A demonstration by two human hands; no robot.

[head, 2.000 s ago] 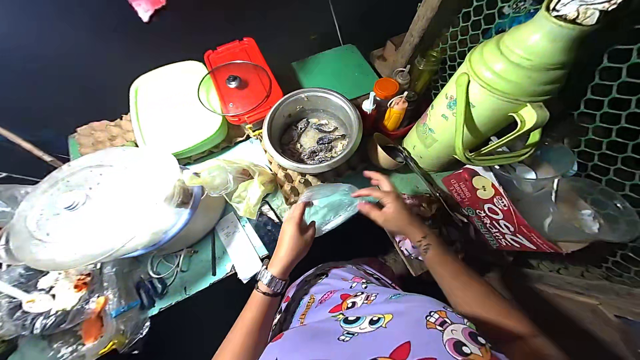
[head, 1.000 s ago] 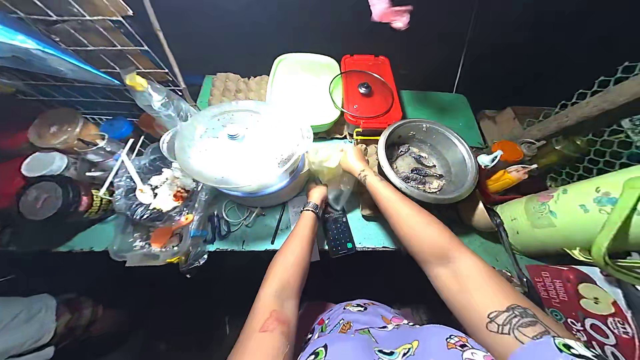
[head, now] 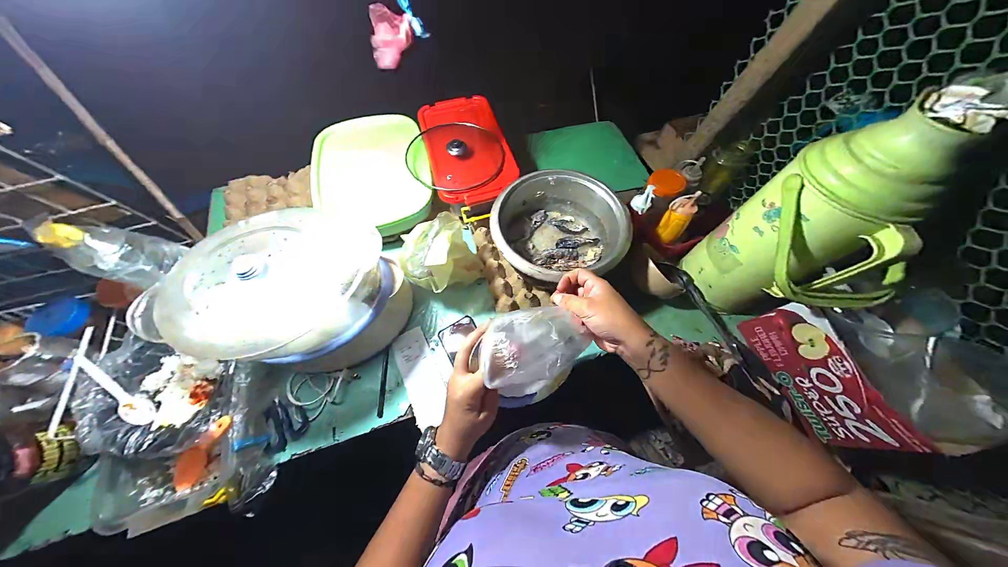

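A clear plastic bag (head: 535, 350) is stretched between my hands in front of the table. My left hand (head: 472, 386) grips its left side around what looks like a round rim. My right hand (head: 598, 311) pinches the bag's upper right edge, just below a metal pot (head: 561, 224) that holds dark pieces in liquid. Left of the pot lies a crumpled pale yellow plastic bag (head: 441, 253). A phone (head: 455, 337) and a white paper (head: 420, 376) lie near my left hand.
At left stands a big lidded pot (head: 268, 283), with a tray of rice (head: 177, 390) beside it. Behind are a pale green lidded container (head: 370, 169), a red container (head: 465, 150) and egg trays (head: 268, 193). A green thermos (head: 835, 197), sauce bottles (head: 677, 216) and a red packet (head: 835, 378) are at right.
My hands have come back from beside the big lidded pot toward my body, and the clear bag now shows spread between them. The view has turned to the right.
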